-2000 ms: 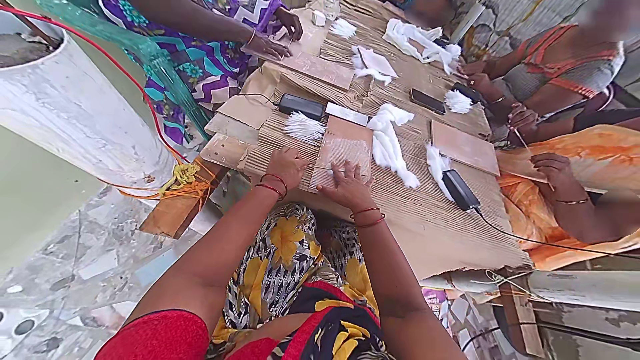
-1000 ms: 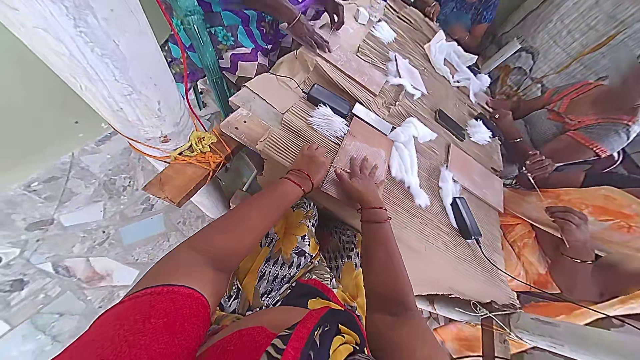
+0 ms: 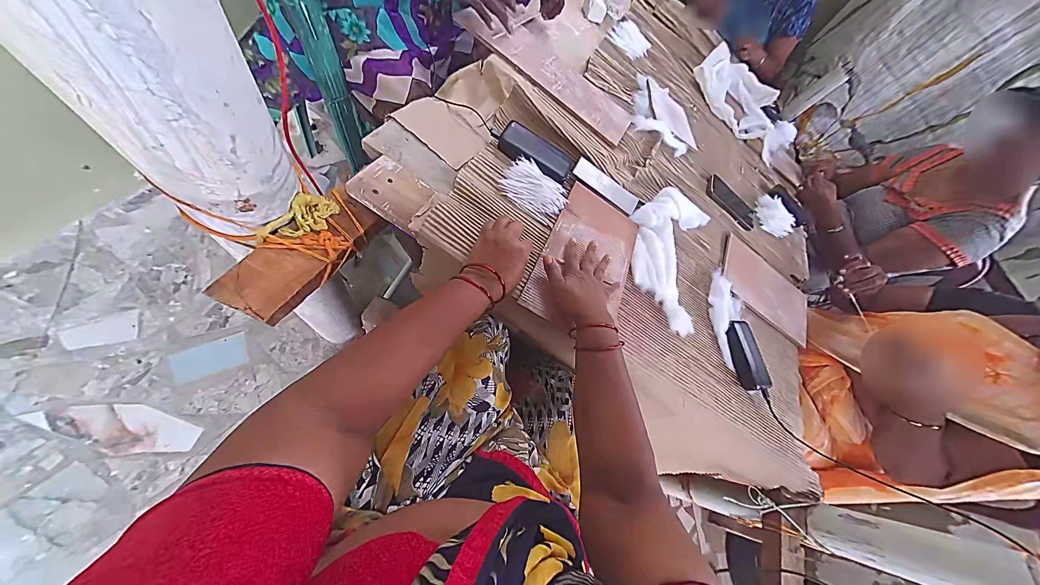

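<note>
My right hand [image 3: 578, 284] lies palm down with spread fingers on a pinkish flat board [image 3: 600, 223]. My left hand [image 3: 501, 253] rests beside the board's left edge on corrugated cardboard [image 3: 463, 215], fingers bent; whether it holds something thin cannot be told. A bundle of white cotton wicks [image 3: 532, 188] lies just beyond my hands, against a black box-shaped device [image 3: 536, 152]. A small white block [image 3: 605, 186] touches the board's far end. Loose white cotton [image 3: 665, 244] lies right of the board.
Co-workers sit around the table; one person's hand [image 3: 861, 276] holds a thin stick. Another board [image 3: 765, 288], a phone [image 3: 730, 201] and a black device with a cable [image 3: 748, 357] lie to the right. A white pillar [image 3: 187, 106] with a tied wooden piece [image 3: 276, 280] stands left.
My right hand now lies flatter on the board, and the thin stick seen between my hands two seconds ago no longer shows. The view has shifted.
</note>
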